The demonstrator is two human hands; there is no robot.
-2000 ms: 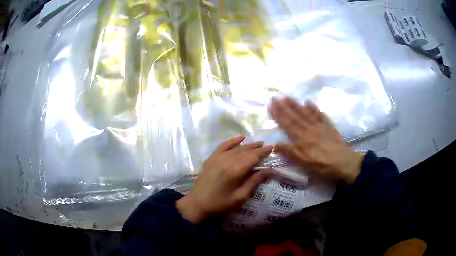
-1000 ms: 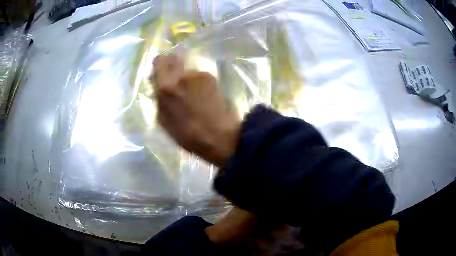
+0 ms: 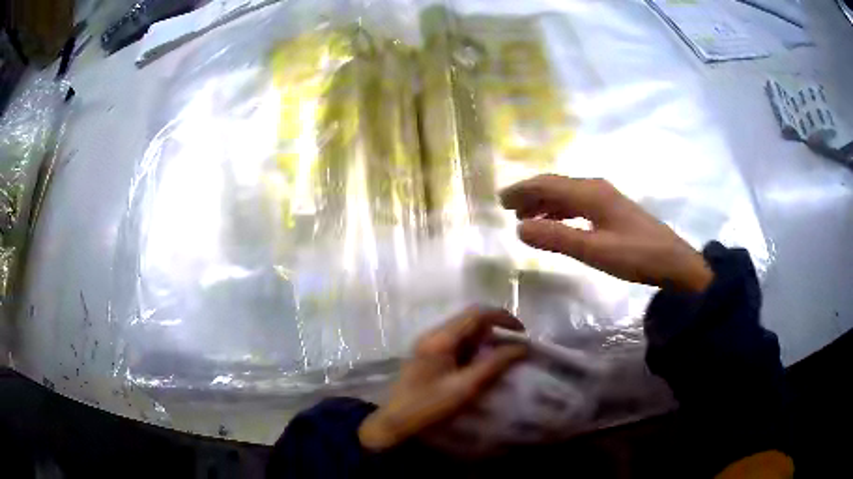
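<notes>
A stack of large clear polybags (image 3: 215, 309) lies flat in front of me, with strong glare and yellow-green print showing through. My left hand (image 3: 449, 374) is at the stack's near edge, thumb and fingers closed on the barcode label sheet (image 3: 542, 398), which is blurred. My right hand (image 3: 608, 229) is over the right part of the stack, thumb and fingers apart. I see nothing in it. Whether it touches the bag I cannot tell.
Spare label strips (image 3: 804, 108) lie at the right. Printed paper sheets (image 3: 715, 33) are at the far right. A folded white strip (image 3: 192, 33) and a dark object (image 3: 140, 21) lie at the far left. A crinkled clear-wrapped bundle (image 3: 23, 150) is at the left edge.
My right hand has moved back from across the stack's left-centre to its right side. My left hand has moved further into view with the label sheet. The yellow-green print is uncovered.
</notes>
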